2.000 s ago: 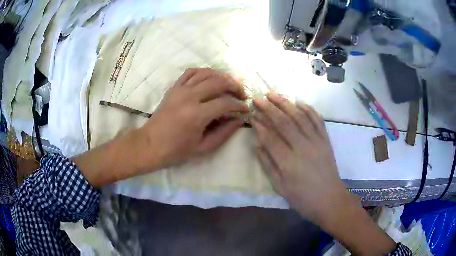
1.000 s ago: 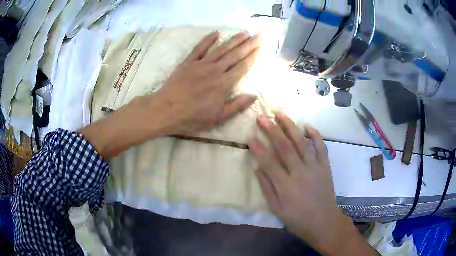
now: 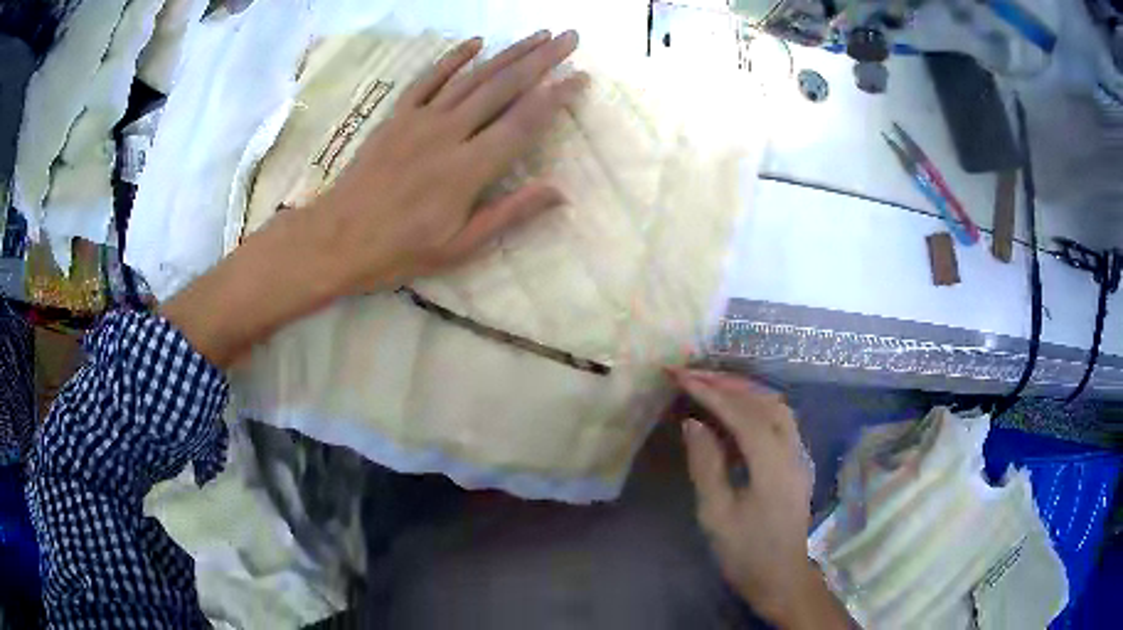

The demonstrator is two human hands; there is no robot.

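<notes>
The cream garment panel (image 3: 493, 412) lies across the table's front edge, with the quilted patch pocket (image 3: 603, 209) on top. A dark trim strip (image 3: 505, 338) runs along the pocket's near side. A brown-red line of marks (image 3: 351, 123) shows at the upper left. My left hand (image 3: 456, 179) lies flat on the pocket, fingers spread. My right hand (image 3: 745, 474) is at the panel's right edge, its thumb and index finger pinching the cloth near the trim's end. White backing (image 3: 468, 474) shows along the panel's lower edge.
The sewing machine (image 3: 837, 19) is partly cut off at the top right, under glare. Snips (image 3: 932, 191), brown scraps (image 3: 943, 259), a dark pad (image 3: 973, 111) and a black cord (image 3: 1032, 271) lie right. Cream pieces (image 3: 930, 517) hang lower right; long cut panels (image 3: 92, 135) lie left.
The panel and pocket have turned, and their right side has come down over the table edge. My right hand has moved down to the panel's edge. The view has shifted, and the cream pile shows at lower right.
</notes>
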